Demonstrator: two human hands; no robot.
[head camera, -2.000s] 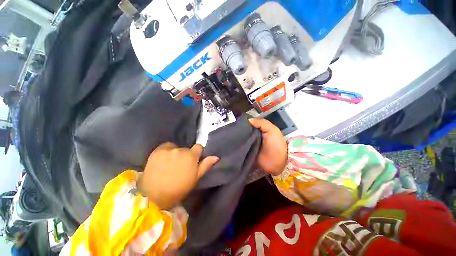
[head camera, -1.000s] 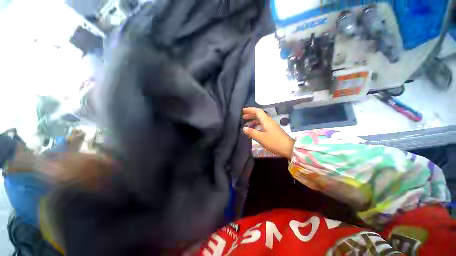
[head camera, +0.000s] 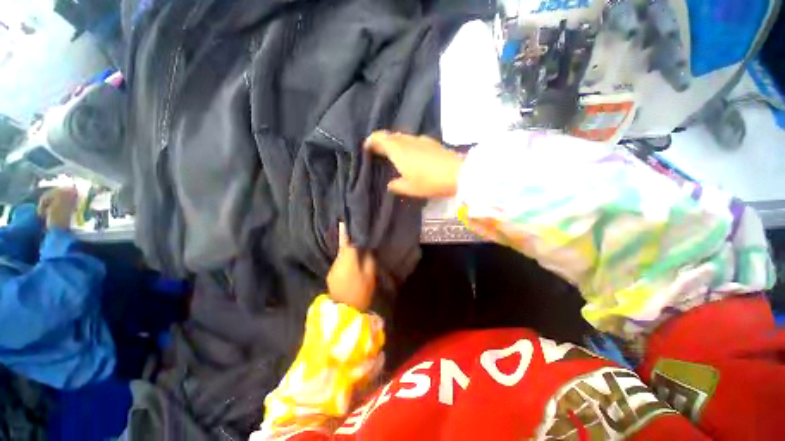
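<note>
A large heap of dark grey garments (head camera: 211, 155) with thin pale stitch lines hangs over the table edge, left of the overlock machine. My right hand (head camera: 415, 164) lies on the heap's right side, thumb apart from the fingers; whether it pinches cloth I cannot tell. My left hand (head camera: 351, 274) is lower and nearer me, with one finger pointing up against the cloth; its other fingers are partly hidden in the folds, so its grip is unclear. The white overlock machine (head camera: 564, 65) stands at the upper right, its needle area uncovered by cloth.
An orange-and-white label (head camera: 605, 120) is on the machine's guard. A pink-and-blue tool (head camera: 667, 165) lies on the white table (head camera: 747, 162), partly behind my right sleeve. At far left, another person's blue sleeve (head camera: 53, 306) and hand are beside another machine (head camera: 82, 129).
The view has turned left, from the needle area to the heap. My hands have left the panel at the presser foot and are on the heap. My left hand, not clearly visible one second ago, shows again.
</note>
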